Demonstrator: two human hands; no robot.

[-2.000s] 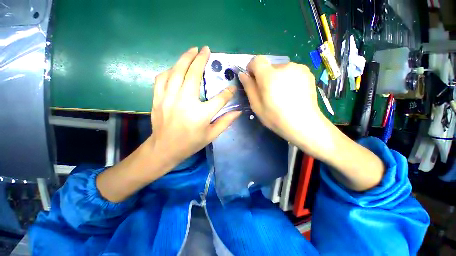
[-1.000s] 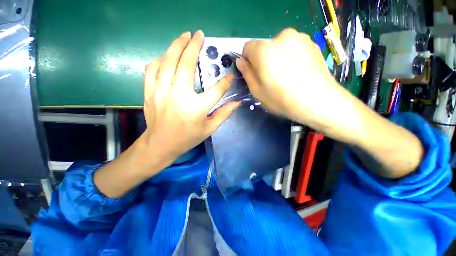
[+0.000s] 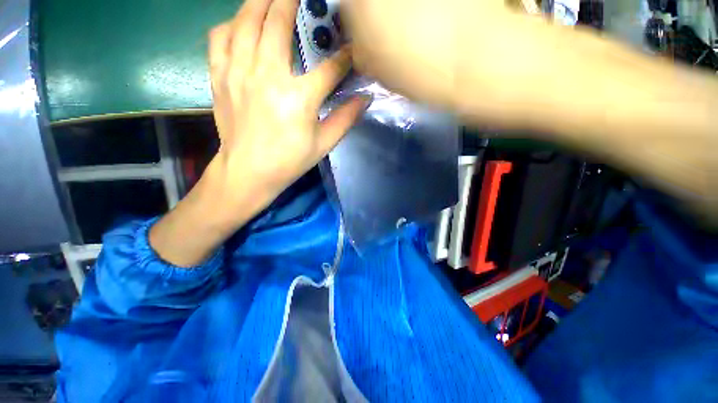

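The grey tablet back cover [image 3: 394,177] sticks out over the bench's front edge above my lap, its camera corner at the top edge of the picture. Black camera lens rings [image 3: 321,37] sit in that corner. Clear wrinkled protective film [image 3: 386,102] lies bunched across the cover. My left hand [image 3: 272,98] holds the cover's left side, thumb and fingers around the camera corner. My right hand [image 3: 417,47] is blurred and cut off by the top edge, just right of the lens rings; its fingertips and anything in them are hidden.
The green bench mat [image 3: 126,63] is behind my left hand. A large grey film-covered panel [image 3: 17,149] hangs at the far left. White and red-edged frames [image 3: 490,216] stand below the bench at right, with a red wire basket [image 3: 512,311] lower down.
The view has tilted down, so the cover and hands sit higher in the picture. My right hand has blurred and its forearm now reaches across the upper right. My left hand keeps its hold.
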